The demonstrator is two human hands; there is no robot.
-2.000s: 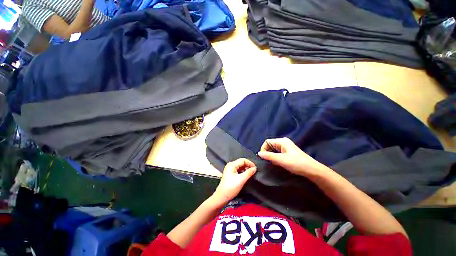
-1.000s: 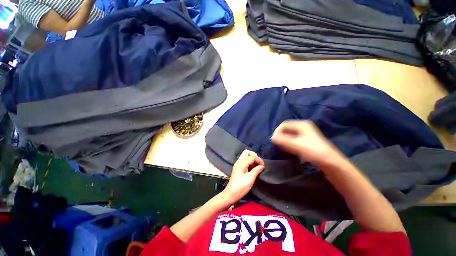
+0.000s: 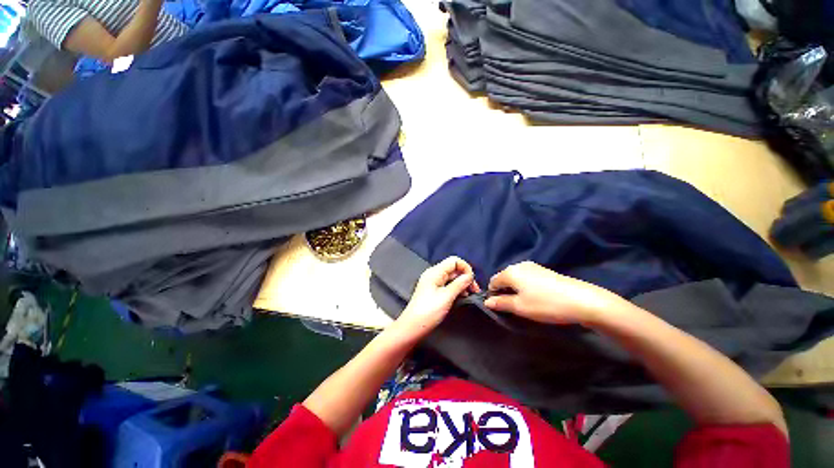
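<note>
A grey garment with navy lining lies spread on the table in front of me. My left hand pinches its grey folded edge between thumb and fingers. My right hand pinches the same edge just to the right, the fingertips of both hands close together. Something small and dark shows between the fingertips, too small to name. A round dish of gold-coloured bits stands left of the garment, against the left garment pile.
A layered grey garment pile lies at the far side. Bright blue cloth and a person in a striped top are at the far left. A black plastic bag is at right. A blue plastic object stands below the table.
My right hand, raised and blurred a second ago, has come down to the grey edge beside my left hand. My left hand has moved slightly up and left.
</note>
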